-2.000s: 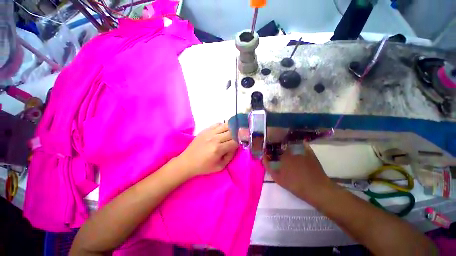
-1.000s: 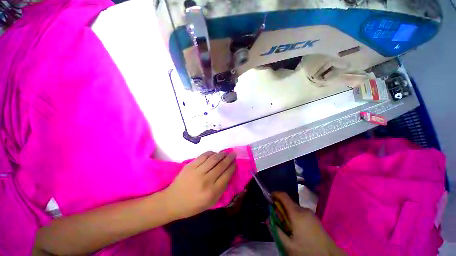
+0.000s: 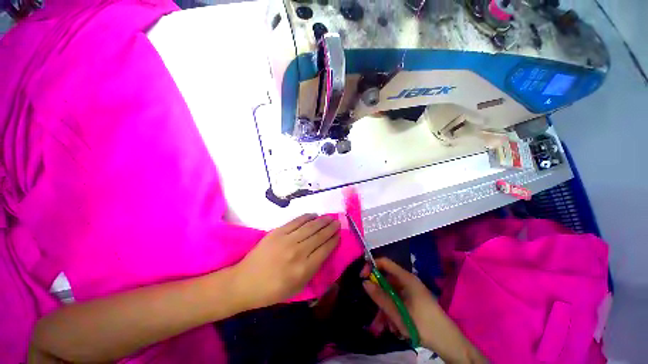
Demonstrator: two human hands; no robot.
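Note:
A large bright pink garment panel [image 3: 135, 163] lies over the left of the table and runs to the table's front edge. My left hand [image 3: 295, 259] lies flat on its right end, fingers together, holding it down. My right hand [image 3: 405, 302] holds the scissors [image 3: 394, 302] by the green and yellow handles. The blades point up and left and meet the cloth's right end, just right of my left fingertips. A small pink strip [image 3: 353, 204] stands out beyond the blades on the table. Part of the blades is hidden by the cloth.
The white and blue sewing machine [image 3: 455, 85] stands behind the hands. A printed ruler strip [image 3: 440, 199] runs along the front edge, with a small red-and-white item [image 3: 513, 189] near its right end. A pink heap [image 3: 533, 284] lies at lower right, above a blue basket [image 3: 568, 206].
Since the machine-side work two seconds ago, both hands are at the table's front edge and the right has the scissors. In the last second the blades moved into the cloth and the strip end shifted up.

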